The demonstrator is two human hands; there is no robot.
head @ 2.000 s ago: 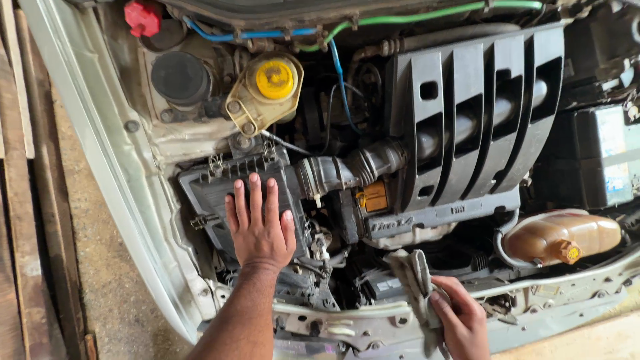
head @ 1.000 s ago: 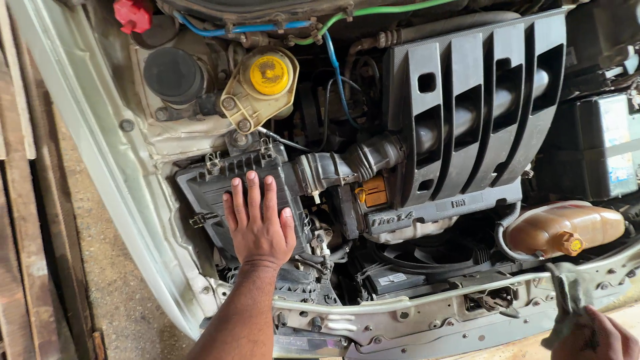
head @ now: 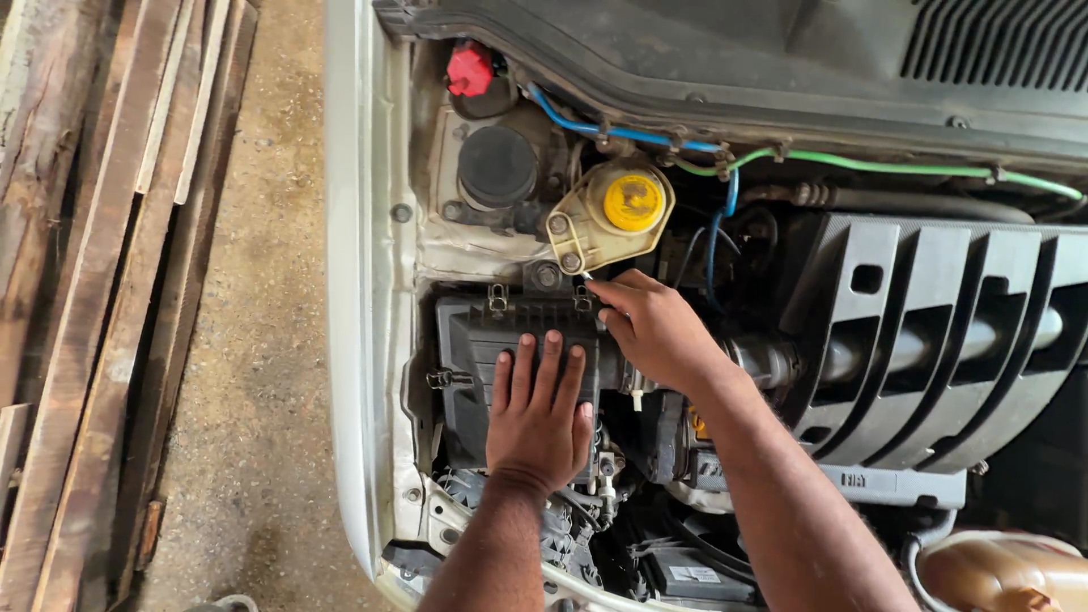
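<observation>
My left hand [head: 537, 416] lies flat, fingers slightly apart, on the black plastic air filter housing [head: 467, 340]. My right hand [head: 650, 327] is at the housing's upper right corner, fingers curled, the index finger at a metal spring clip [head: 582, 297]. A small bright tip shows by that fingertip; whether the hand holds something is unclear. A second metal clip [head: 498, 297] is on the top edge and another clip [head: 449, 379] on the left edge. Just above the right fingers sits a cream reservoir with a yellow cap [head: 634, 202].
The ribbed grey engine cover [head: 909, 340] is at the right, joined by a corrugated intake hose [head: 765, 360]. Blue and green hoses [head: 892, 167] run along the top. A brown coolant tank [head: 1007, 569] is at lower right. Wooden planks [head: 110, 280] lie on the floor beyond the fender [head: 361, 297].
My right hand has moved from the front edge of the engine bay, where it held a grey cloth, to the housing's upper right corner. The cloth is out of view. My left hand stays on the housing.
</observation>
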